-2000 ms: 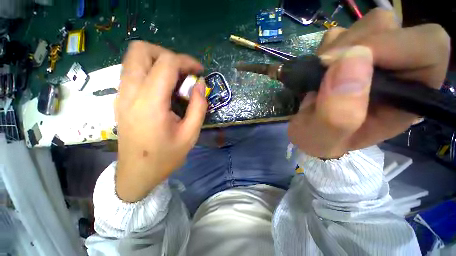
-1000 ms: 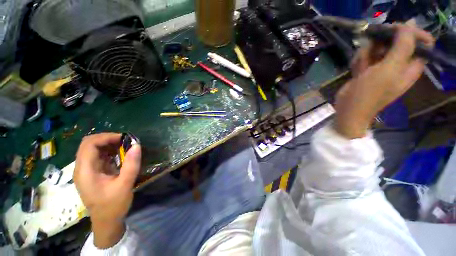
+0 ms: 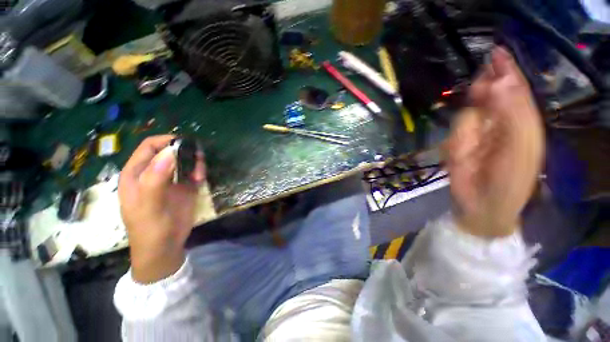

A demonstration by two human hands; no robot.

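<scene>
My left hand (image 3: 155, 200) holds a dark smartwatch case (image 3: 186, 159) upright between thumb and fingers, above the front edge of the bench. The inside of the case cannot be made out. My right hand (image 3: 498, 143) is raised at the right, beside the black soldering station, and is strongly blurred. No soldering iron can be made out in it, and its finger positions are unclear. The tweezers (image 3: 304, 133) lie on the green bench between the hands, below a small blue circuit board (image 3: 293, 114).
A fume extractor fan (image 3: 231, 57) stands at the back. A red pen (image 3: 350, 85), white marker (image 3: 366, 72) and yellow stick tool (image 3: 396, 87) lie right of centre. The soldering station (image 3: 428, 63) is beyond them. A white work sheet (image 3: 100, 227) and a battery (image 3: 108, 145) are at left.
The view has shifted, so the bench things sit further right. My left hand has turned the case, showing its dark side. The soldering iron seen earlier in my right hand no longer shows.
</scene>
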